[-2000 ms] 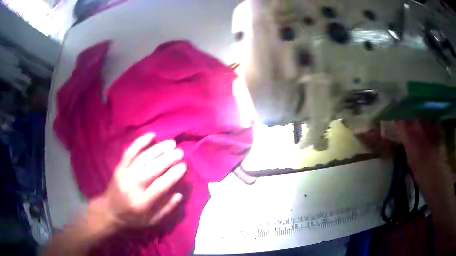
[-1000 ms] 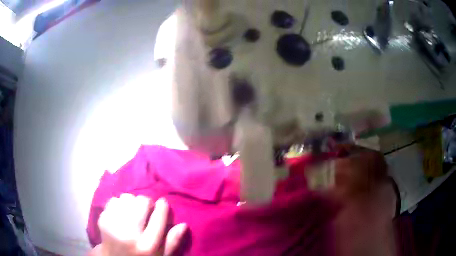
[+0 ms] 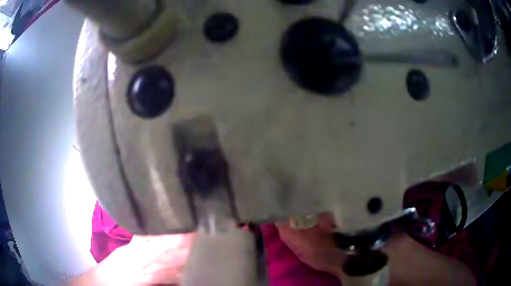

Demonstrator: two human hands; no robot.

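The cream sewing machine head fills most of the view, with black plugs on its face. Magenta cloth shows below it at the left, between the hands and at the right. My left hand is at the bottom left, washed out by light, its fingers hidden behind the machine's cream front bar. My right hand is under the head, partly hidden by the machine's metal parts. The needle area is hidden. Whether either hand grips the cloth cannot be told.
The white table shows at the left under bright glare. Black scissor loops lie at the right beside magenta cloth. A green strip of the machine is at the right edge.
The view has moved much closer to the machine head. The magenta cloth has come under the head, and both hands are now near the needle area, mostly covered by the machine.
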